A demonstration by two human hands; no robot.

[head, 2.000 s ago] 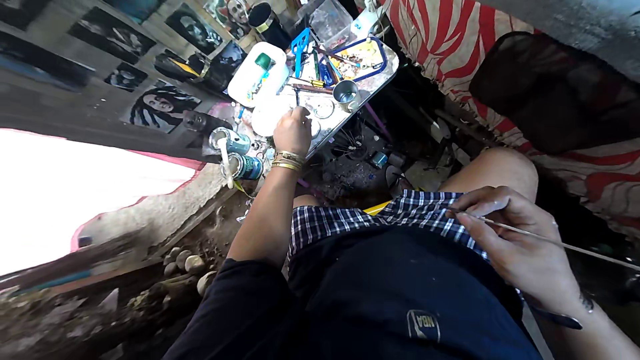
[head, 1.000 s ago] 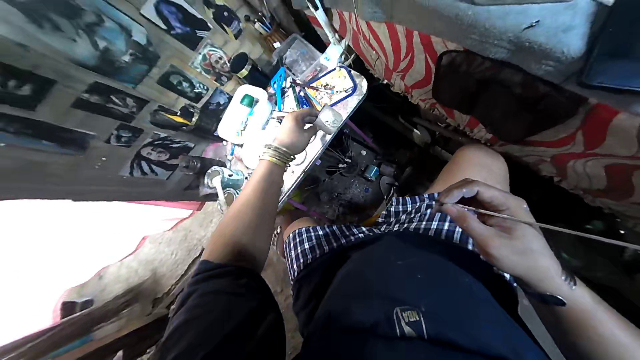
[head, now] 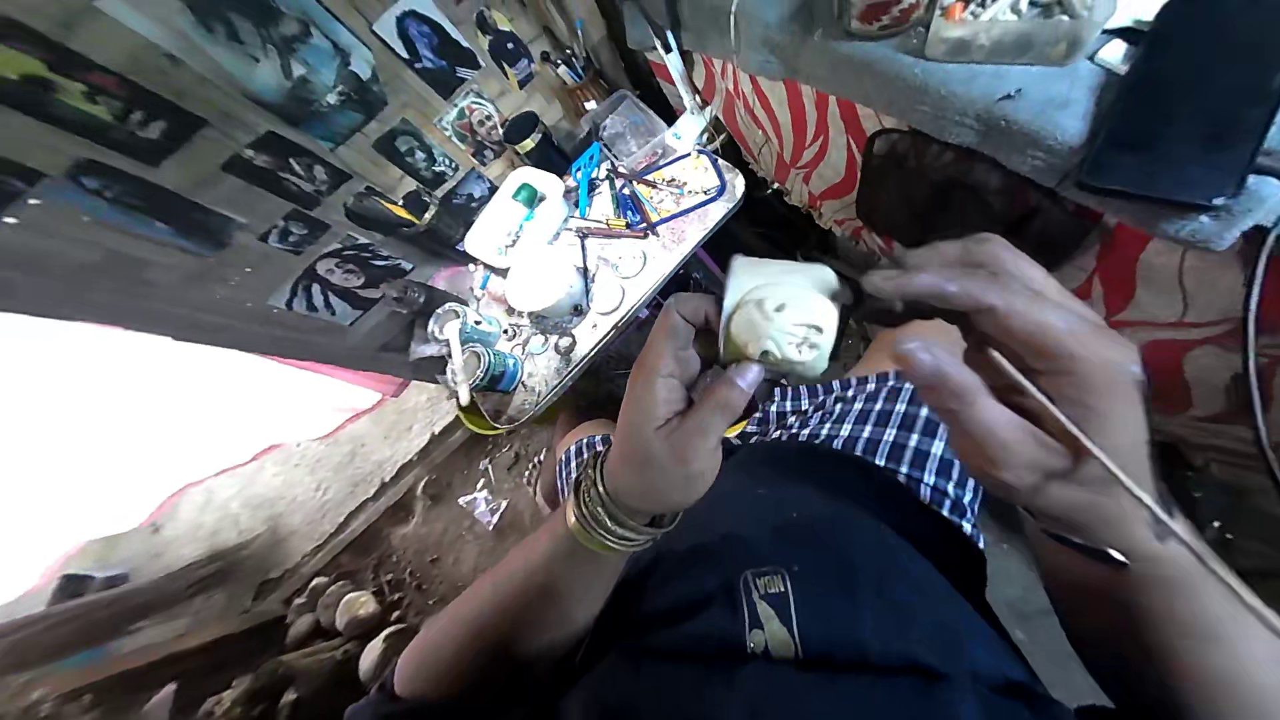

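A cream-coloured block with a face-like relief (head: 782, 325) is held up above my lap, its lower left edge pinched between the thumb and fingers of my left hand (head: 685, 410). Bangles circle that wrist. To the right of the block, my right hand (head: 1030, 370) is raised with a thin cord or rod (head: 1090, 445) passing from between its fingers down past the wrist. The fingertips are blurred and lie close to the block's right side; whether they touch it I cannot tell.
A paint-stained table (head: 655, 255) stands ahead with pencils and tools (head: 625, 205), a white tray (head: 515, 215), a round white piece (head: 545, 280) and paint cans (head: 490, 370). A grey ledge (head: 960, 110) with a dark flat object (head: 1185, 100) is at upper right. Stones (head: 355, 612) lie at lower left.
My left hand has come back from the table to above my lap with the cream block. My right hand has risen toward the block, the thin cord or rod still in it.
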